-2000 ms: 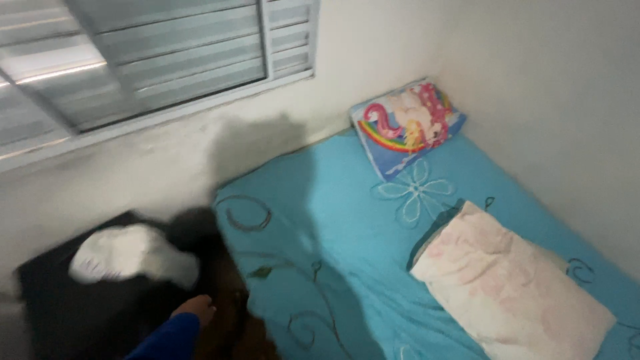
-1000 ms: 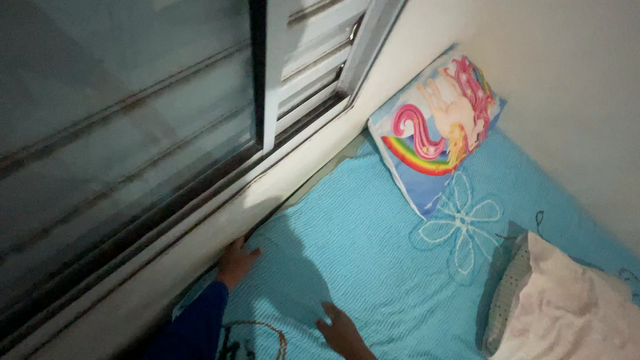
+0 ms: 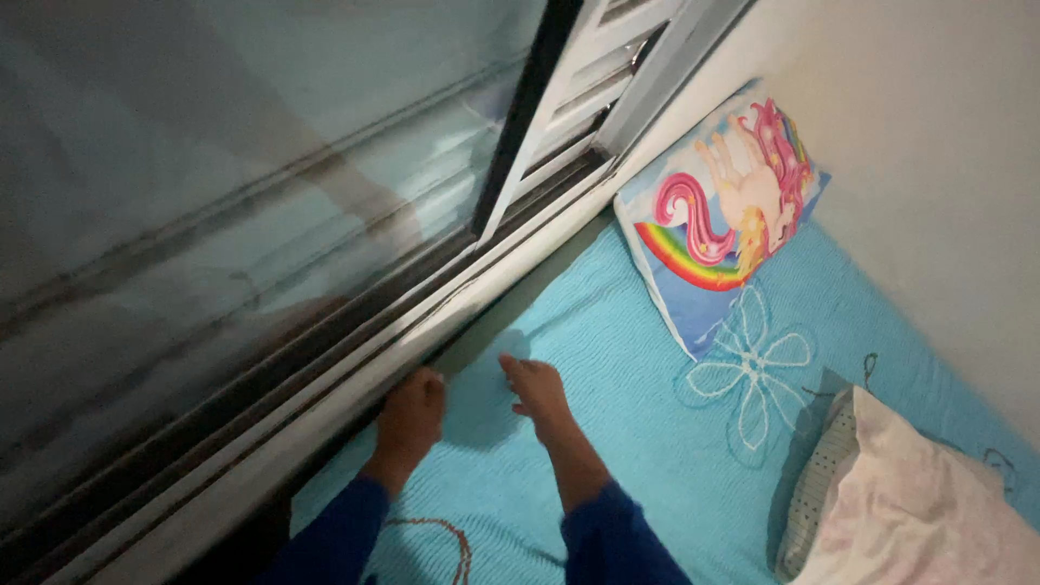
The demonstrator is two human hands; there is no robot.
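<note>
A turquoise bedspread (image 3: 642,406) with an embroidered white flower covers the bed beside the window wall. At the bed's wall-side edge is my left hand (image 3: 413,410), fingers curled; whether it grips the fabric cannot be told. A little to its right, my right hand (image 3: 536,388) hovers over or rests on the bedspread, its fingers partly bent and apart, with nothing seen in them. Farther up the bed, in the corner, lies a pillow with a unicorn and rainbow print (image 3: 723,211). A pale pink pillow (image 3: 918,504) lies at the lower right, partly over a dotted one.
A sliding window with glass (image 3: 244,162) and a metal frame (image 3: 504,122) fills the left side, close above my left arm. Its sill (image 3: 455,305) runs along the bed's edge. A bare wall (image 3: 926,162) borders the bed on the right. A dark gap shows at lower left.
The view has moved nearer the window and bed. My right hand, absent from the oldest frame, has come in and moved up the bedspread, closer to my left hand, which was over the dark furniture two seconds ago.
</note>
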